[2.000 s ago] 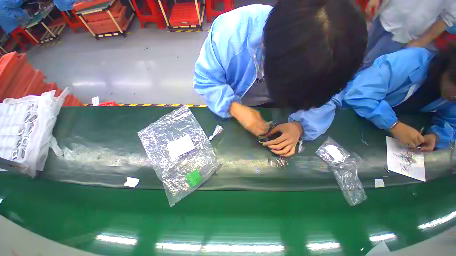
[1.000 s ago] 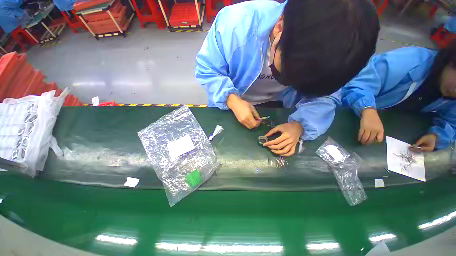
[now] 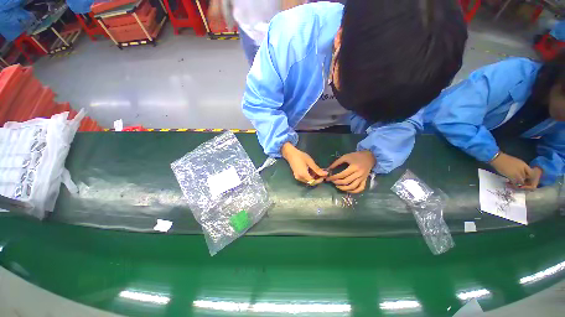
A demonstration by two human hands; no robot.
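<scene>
Neither of my hands is in view. Nearest me is a bright green belt (image 3: 272,272). Beyond it, on the dark green bench (image 3: 118,155), lies a large clear bag (image 3: 214,201) with a white label and green sticker. A smaller crumpled clear bag (image 3: 432,226) lies to the right. A pile of tiny parts (image 3: 349,201) lies between them. Just beyond the pile, the hands (image 3: 328,173) of a person opposite are close together around a small part, mostly hidden by the fingers.
A second person's hands (image 3: 523,175) are over a white sheet (image 3: 505,198) with small dark parts. A white stack (image 3: 31,161) stands at left, with red crates (image 3: 31,96) behind. White scraps (image 3: 163,225) lie on the bench. A twisted plastic scrap (image 3: 267,164) is beside the large bag.
The opposite person's hands, apart one second ago, are together now. The right-hand person's hand has moved from the bench to the sheet. A pale-clothed person now shows behind, at top centre.
</scene>
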